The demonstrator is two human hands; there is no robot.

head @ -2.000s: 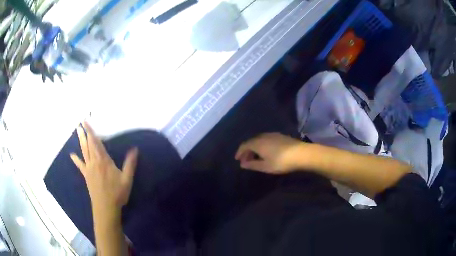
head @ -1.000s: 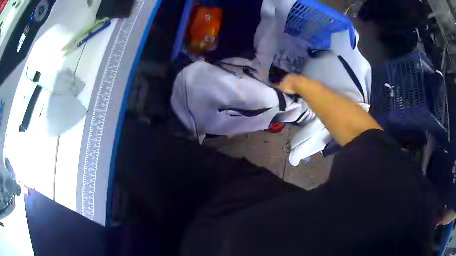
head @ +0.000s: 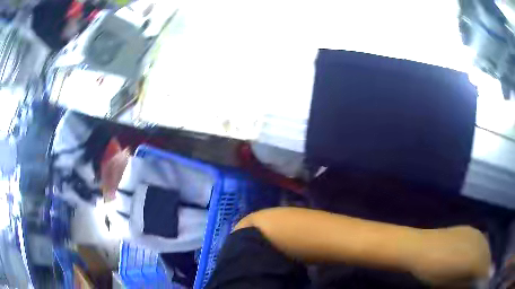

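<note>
A navy panel [head: 389,121] lies flat on the white table and reaches over its front edge. My left forearm crosses the lower part of the view. My left hand [head: 457,254] is at the lower right, below the panel and apart from it. It is blurred, and its fingers cannot be made out. My right hand is not in view. A blue crate [head: 212,226] at the lower left holds light grey cloth [head: 132,217] with a small navy piece [head: 161,211] on top.
The white table [head: 243,68] glares under the lamp. A grey boxy object [head: 116,45] stands at its far left end. A red strip or bar [head: 271,175] runs below the table edge. More pale cloth and blurred items lie at the far left.
The view has swung from the basket at the right to the crate at the left. My right hand has left the picture. My left hand, on the navy panel two seconds ago, is now off it.
</note>
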